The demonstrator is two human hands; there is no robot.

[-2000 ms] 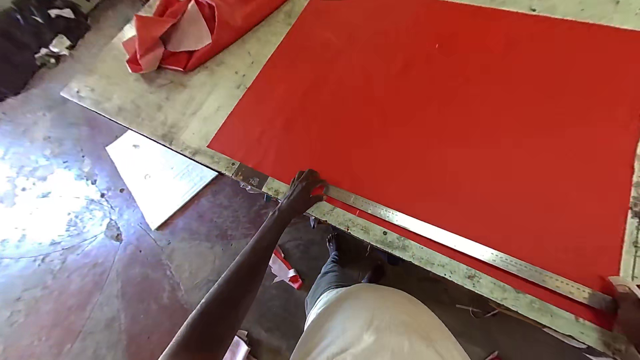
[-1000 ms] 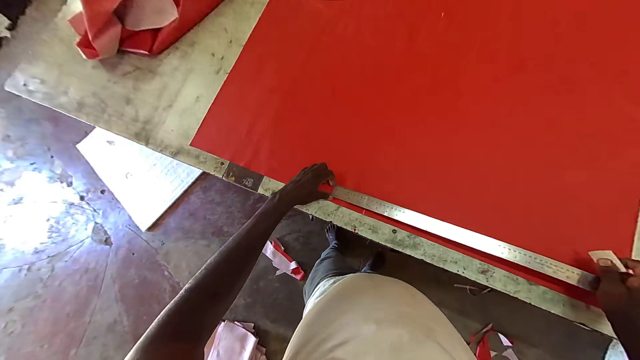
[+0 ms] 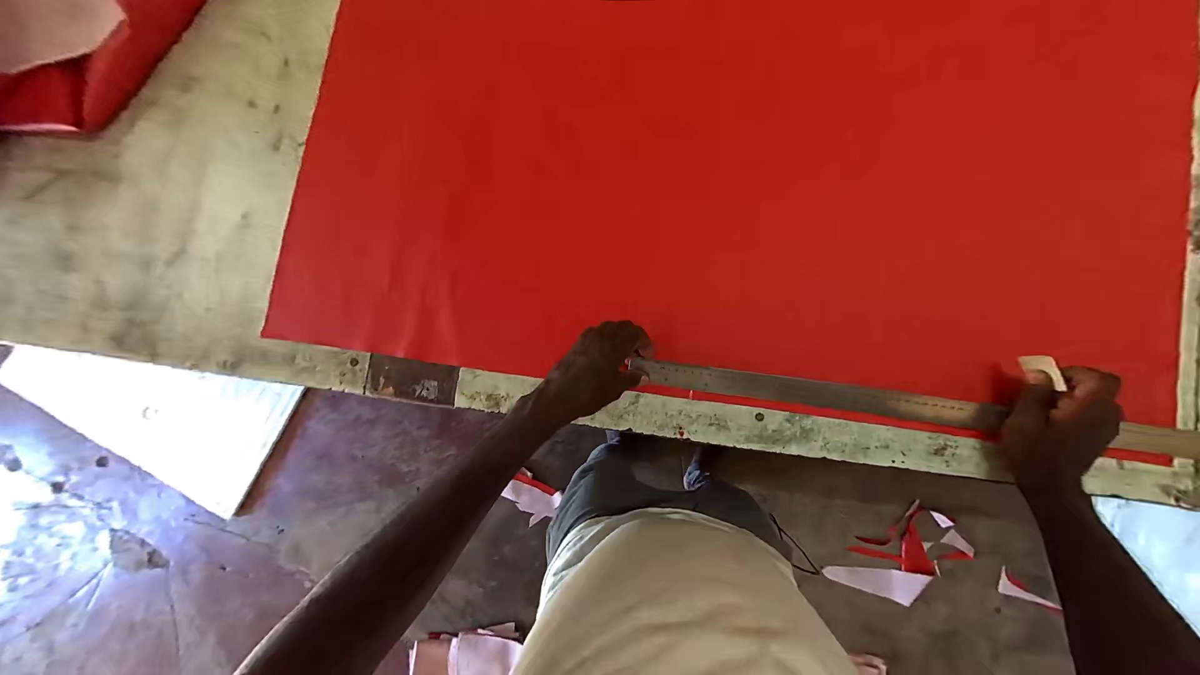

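Note:
A large red sheet [image 3: 731,187], fabric or vinyl, lies flat along the front edge of the worktable. A long metal ruler [image 3: 825,392] rests on it near that edge. My left hand [image 3: 605,366] grips the ruler's left end. My right hand [image 3: 1064,422] is over the ruler towards its right end, with a small flat cream-coloured piece [image 3: 1042,371], perhaps tailor's chalk, held between thumb and fingers. A short pale mark crosses the red strip below the ruler, near my left hand.
Bunched red material [image 3: 141,56] with a pale backing lies on the worktable [image 3: 187,216] at the upper left. A white board [image 3: 159,422] is below the table's left part. Red and white scraps [image 3: 881,581] are scattered on the floor, with more pale pieces [image 3: 478,652] at the bottom.
The view has shifted to the right. My right hand, at the ruler's right end before, is now further in along it, and the ruler extends past the hand.

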